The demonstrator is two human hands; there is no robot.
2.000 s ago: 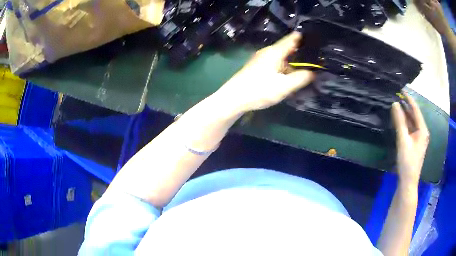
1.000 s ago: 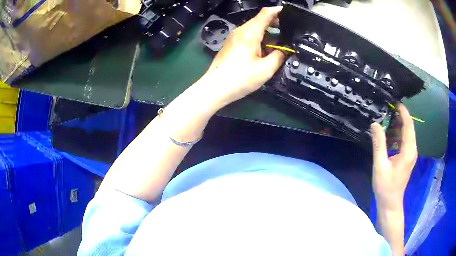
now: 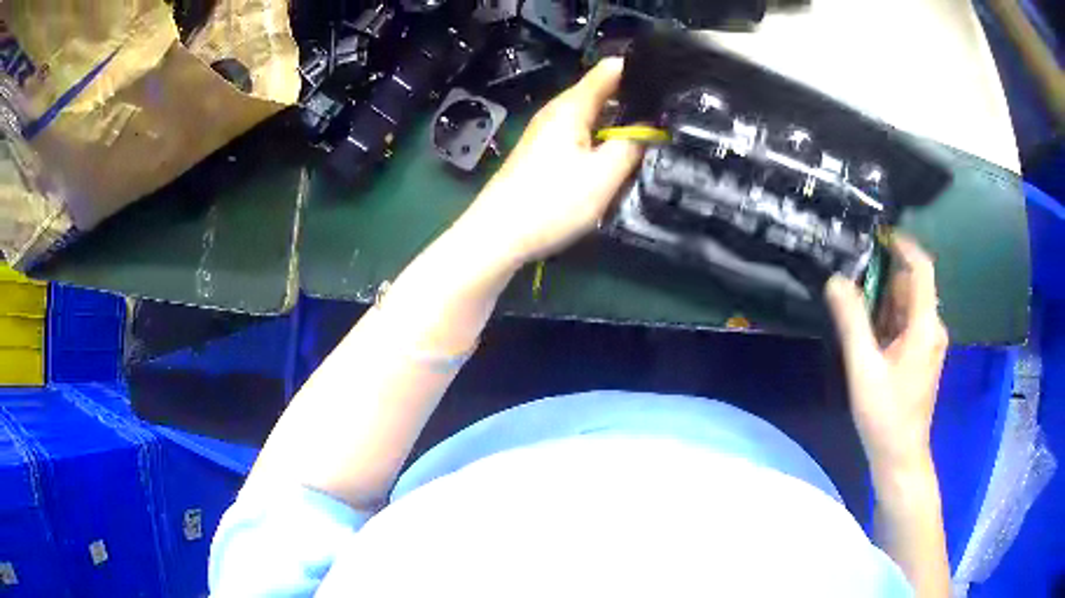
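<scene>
A black socket panel housing is held above the front part of the green mat, its inner side with ribbed bars and bumps facing me; it is blurred. My left hand grips its left end, with a yellow wire by the thumb. My right hand grips its right end, thumb on the near edge, beside a small green circuit board. Another thin yellow wire end shows below my left wrist.
A square socket insert lies on the green mat, before a heap of black parts. A brown paper bag stands at left. Blue bins are below left, with a clear plastic liner at right.
The housing, held in both hands, first turned so its inner side shows more clearly, then shifted slightly left. The heap and the loose socket insert now show more fully.
</scene>
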